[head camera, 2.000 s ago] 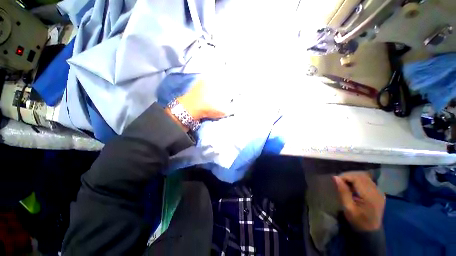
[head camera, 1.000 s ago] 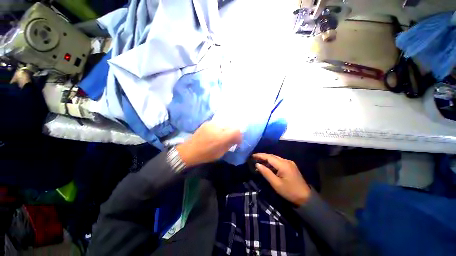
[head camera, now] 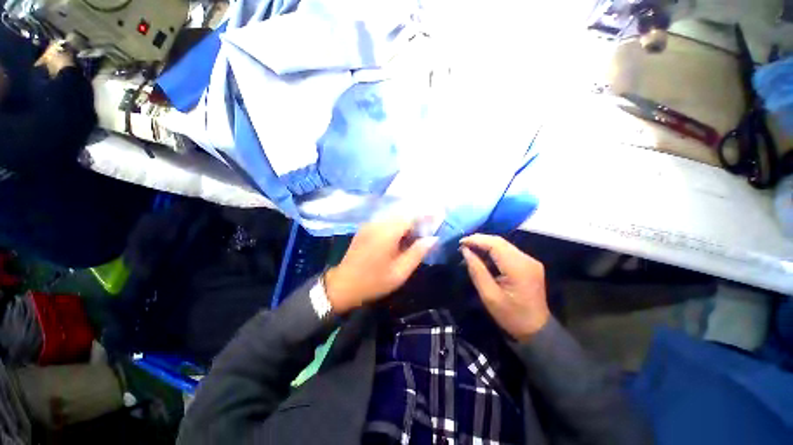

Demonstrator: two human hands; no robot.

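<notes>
A light-blue garment [head camera: 296, 43] lies heaped on the white sewing table, partly bleached by lamp glare. Its lower edge hangs over the table's front edge, with a royal-blue part [head camera: 515, 209] at the right. My left hand [head camera: 378, 261] pinches the garment's hanging edge between thumb and fingers. My right hand [head camera: 509, 282] is just right of it at the same edge, thumb and forefinger close together at the cloth; whether they grip it is unclear.
A dark-red and metal tool [head camera: 687, 126] and black-handled scissors [head camera: 749, 152] lie at the right of the table [head camera: 643, 195]. Light-blue strands [head camera: 774, 83] are at the right edge. A second machine [head camera: 130, 30] and another person's hand [head camera: 56, 57] are at upper left. Blue cloth [head camera: 713, 387] lies lower right.
My right hand has come from the lower right to the garment's front edge. My left hand has moved down from the cloth on the table to that edge. The view has shifted.
</notes>
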